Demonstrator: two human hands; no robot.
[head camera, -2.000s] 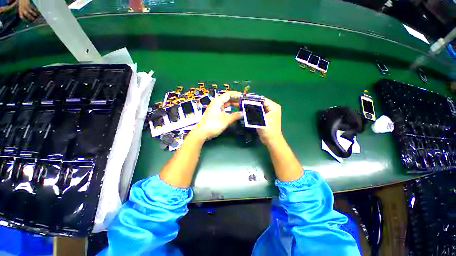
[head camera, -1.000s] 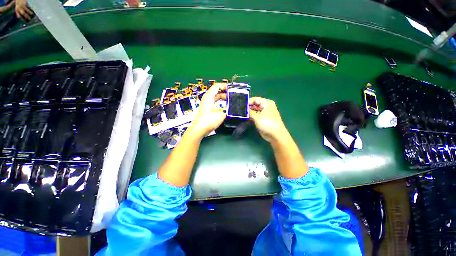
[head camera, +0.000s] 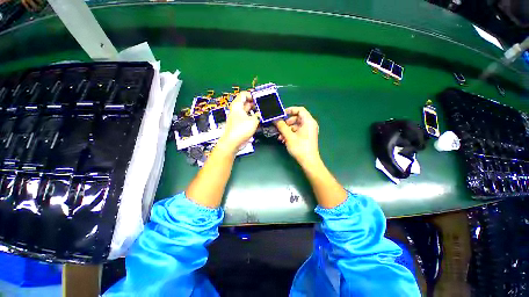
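An LCD screen module (head camera: 269, 107), a dark rectangle with a pale border, is held tilted above the green bench. An orange tab shows at its top edge. My left hand (head camera: 239, 123) grips its left side. My right hand (head camera: 300, 133) has its thumb and fingers at its lower right corner. A dark piece shows below the module, between the hands; what it is cannot be told. The screen pile (head camera: 190, 140), white-edged with many orange tabs, lies left of my left hand and is partly hidden by it. Dark grey small parts lie at its near edge.
Black blister trays (head camera: 69, 139) with a white liner (head camera: 152, 151) stand left; more trays (head camera: 484, 145) stand right. A black curled lump (head camera: 395, 142), a white wad (head camera: 447, 141) and a single phone unit (head camera: 430, 120) lie right. A screen row (head camera: 384, 65) lies farther back.
The held module has moved up and a little left and now tilts. My right hand has moved from its right side to its lower right corner. The far screen row has shifted right.
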